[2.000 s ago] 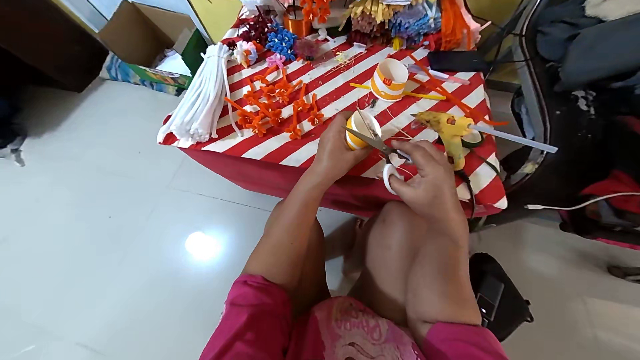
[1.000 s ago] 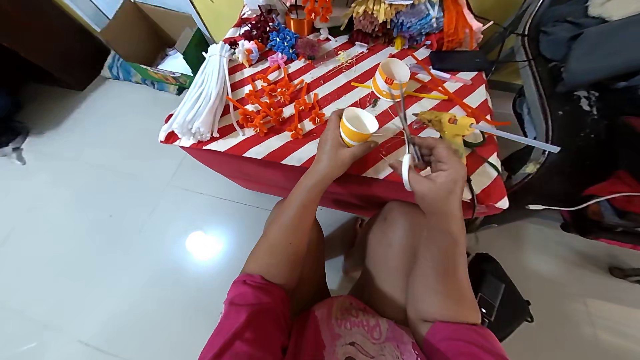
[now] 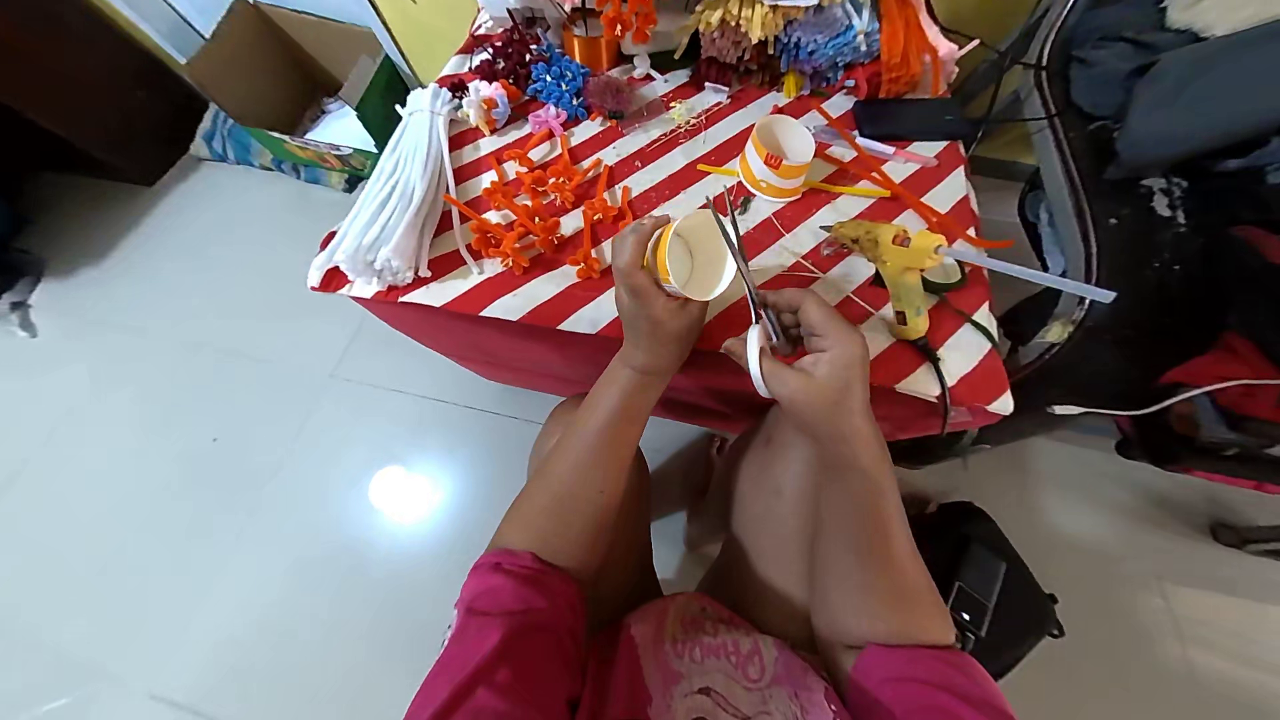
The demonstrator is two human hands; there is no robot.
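Note:
My left hand (image 3: pixel 655 305) grips a yellow and white paper cup (image 3: pixel 698 256), its open mouth turned up and toward the right. In my right hand (image 3: pixel 815 350) is a pair of scissors (image 3: pixel 752 290) with white handles, blades slightly apart and pointing up just right of the cup's rim. A second paper cup (image 3: pixel 777 158) stands behind on the striped cloth, beside a yellow pipe cleaner (image 3: pixel 848 188). To the right lies a yellow hot glue gun (image 3: pixel 902 265) with a clear glue stick in it. Orange pipe-cleaner flowers (image 3: pixel 540 205) lie left of my left hand.
White pipe cleaners (image 3: pixel 395 200) lie bundled at the table's left edge. Blue flowers (image 3: pixel 558 82), coloured pipe-cleaner bundles (image 3: pixel 825 45) and a black object (image 3: pixel 912 118) are along the back. The glue gun's cord (image 3: pixel 938 375) hangs over the front edge. An open cardboard box (image 3: pixel 290 90) stands at back left.
Two seconds ago the scissor blades were across the cup's rim. They have moved off it to the right and now point up. The cup remains in my left hand.

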